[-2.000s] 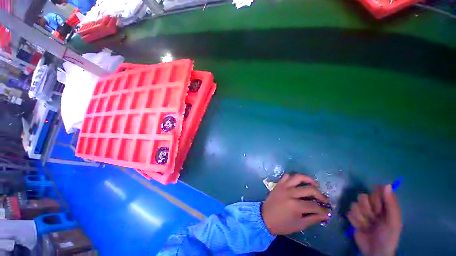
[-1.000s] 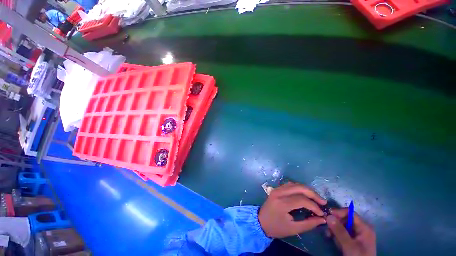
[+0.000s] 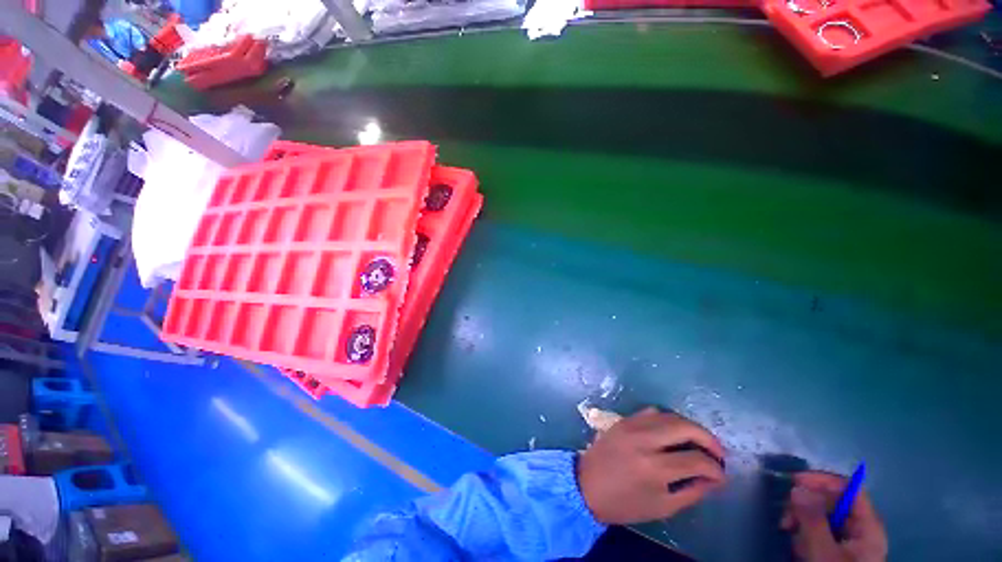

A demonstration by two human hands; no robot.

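Note:
My left hand [image 3: 648,470] is over the green bench at the lower middle, fingers curled with the fingertips close together. Whatever it pinches is hidden; no workpiece shows clearly. My right hand [image 3: 833,518] is to its right, cut by the lower edge, and holds a slim blue hand tool [image 3: 848,496] that sticks up between the fingers. The two hands are apart. A whitish scrap [image 3: 599,417] lies beside my left hand, and pale debris [image 3: 742,426] is scattered behind the hands.
Stacked red compartment trays [image 3: 297,258] stand at the left bench edge, with a few dark round units [image 3: 377,276]. A white plastic sheet [image 3: 165,198] lies behind them. Another red tray [image 3: 868,33] with silvery rings is at the far right. Blue stools [image 3: 93,483] stand on the floor.
My right hand went in to touch my left fingertips, and is now drawn away to the right with the blue tool. The view has shifted slightly, showing more of the far right tray.

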